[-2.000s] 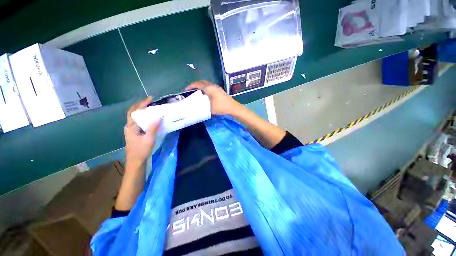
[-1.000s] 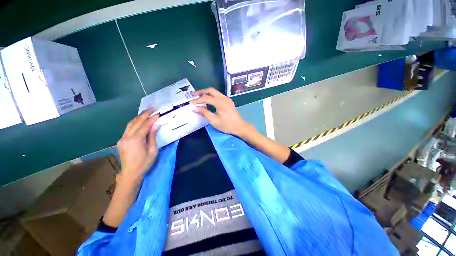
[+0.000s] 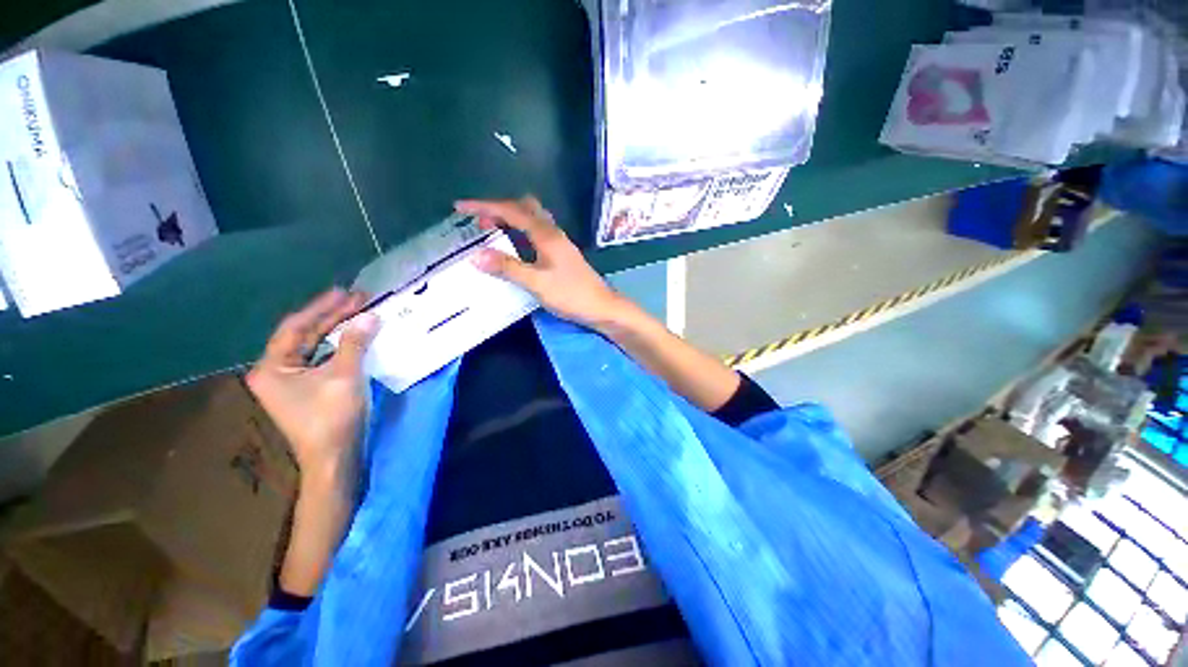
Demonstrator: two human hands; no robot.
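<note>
A white retail carton (image 3: 437, 313) sits at the bench's near edge against my body, its end panel facing me. A dark gap runs along the top edge of that panel. My left hand (image 3: 319, 378) is at the carton's left end, thumb on the panel corner and fingers spread over the top edge, slightly blurred. My right hand (image 3: 541, 267) holds the right end, thumb on the panel and fingers over the top. The carton's contents are hidden.
A closed white carton (image 3: 111, 176) stands at left. A digital scale (image 3: 704, 117) under clear plastic is beyond my right hand. Waiting cartons (image 3: 951, 104) lean at far right. White scraps (image 3: 392, 80) lie on the green bench (image 3: 430, 156). A brown shipping carton (image 3: 169, 508) is below left.
The carton's flap, raised earlier, now lies nearly closed against the end. My left hand has shifted left, its fingers looser on the carton. The view has moved, so the bench items appear shifted.
</note>
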